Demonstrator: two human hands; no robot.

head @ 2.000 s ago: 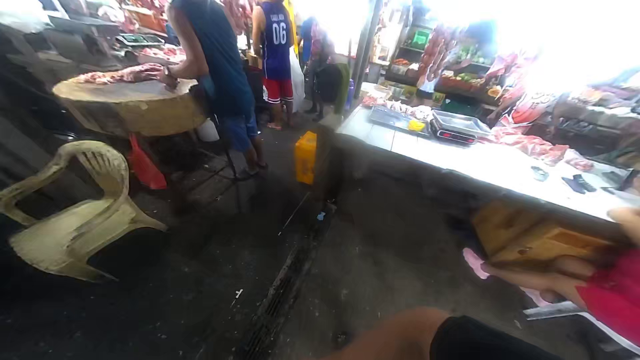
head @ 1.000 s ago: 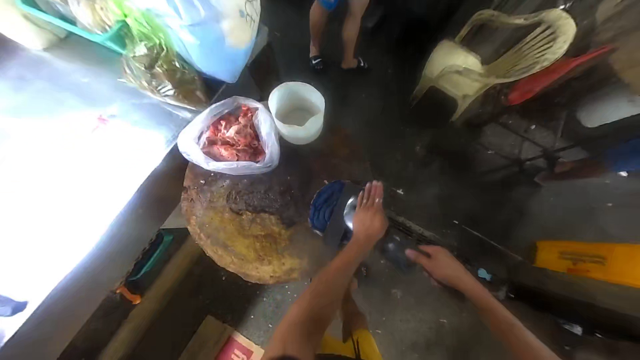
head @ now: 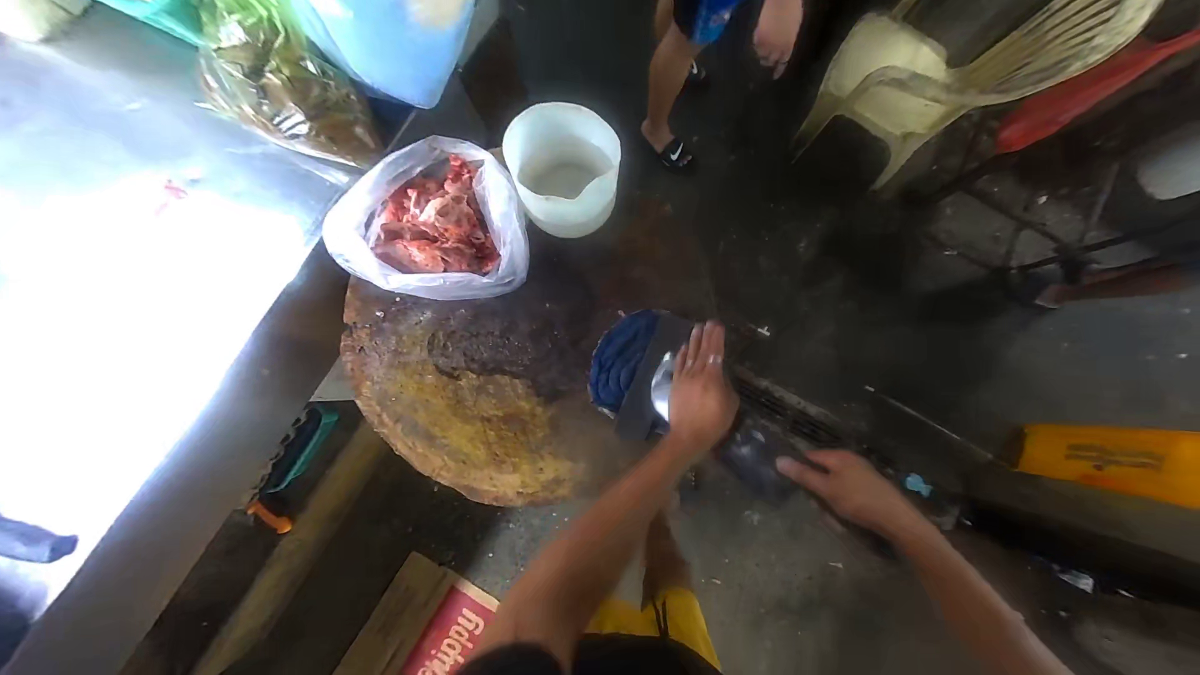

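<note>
My left hand point(head: 701, 392) lies with its fingers extended on a dark, flat metal piece with a shiny patch, seemingly part of a large blade. Beside my fingertips is a bunched dark-blue material point(head: 621, 364), over the right side of a round wooden chopping block point(head: 469, 403). My right hand point(head: 844, 487) is closed around a dark handle, lower right of my left hand; the blurred dark blade point(head: 755, 455) extends between the hands. What lies under my left palm is hidden. On the block's far side stands a white plastic bag point(head: 361, 220) filled with raw meat pieces point(head: 439, 225).
A white plastic tub point(head: 572, 211) stands beside the bag. A bright table point(head: 122, 309) runs along the left, with bagged greens point(head: 291, 103). A person's leg point(head: 664, 84) is beyond the block. A plastic chair point(head: 886, 70) and yellow container point(head: 1106, 459) are at right.
The view has swung from the wider stall area to the chopping block. Both hands and the dark blade show in the last two frames. The person beyond the block has a hand in view now.
</note>
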